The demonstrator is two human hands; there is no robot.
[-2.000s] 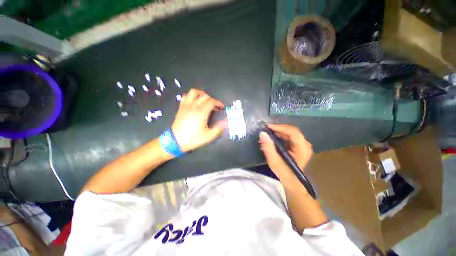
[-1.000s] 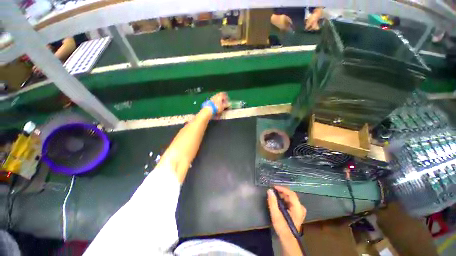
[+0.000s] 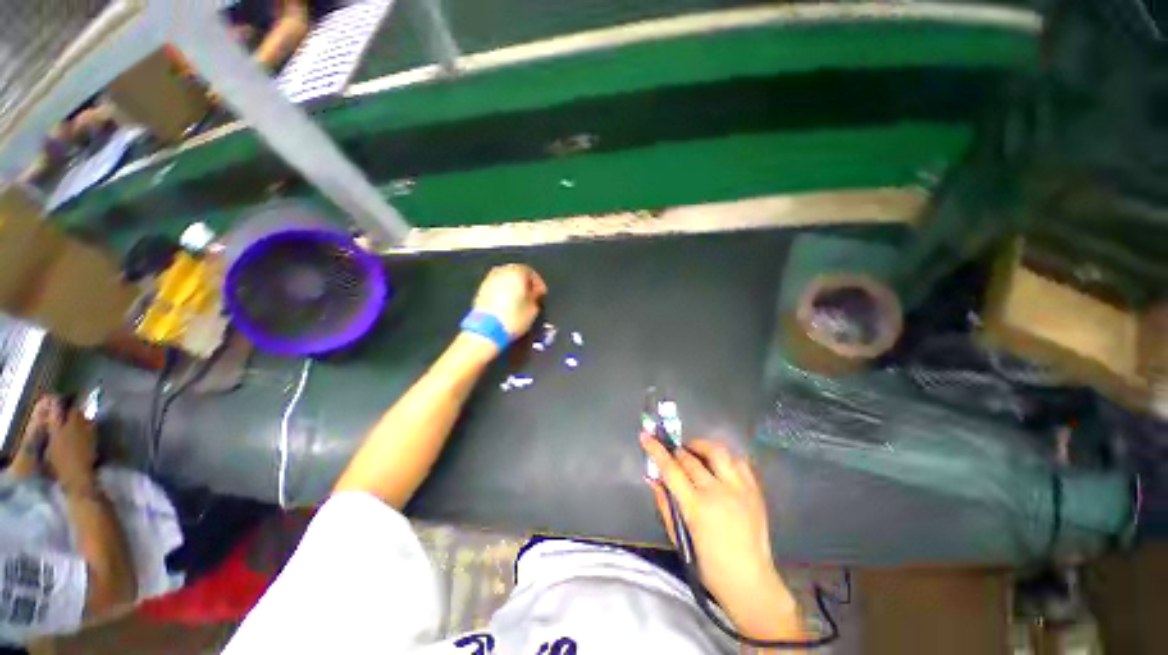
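Note:
My left hand (image 3: 512,301), with a blue wristband, is on the dark mat just beyond a loose group of small white connectors (image 3: 547,337). Its fingers are curled and blurred, and I cannot tell if they hold anything. My right hand (image 3: 717,499) is closed around the black soldering iron (image 3: 681,535), whose cord loops below the wrist. A small whitish circuit board (image 3: 667,420) lies on the mat at the right fingertips, which partly cover it.
A purple-rimmed fan (image 3: 305,292) stands at left. The green conveyor belt (image 3: 717,173) runs beyond a pale rail (image 3: 666,224). A brown tape roll (image 3: 845,320) and a cardboard tray (image 3: 1070,314) are at right. Another person's hands (image 3: 64,435) show at the left edge.
My left hand has come back from the conveyor belt to the mat beside the connectors. My right hand is now at a small board on the mat. The view has shifted left.

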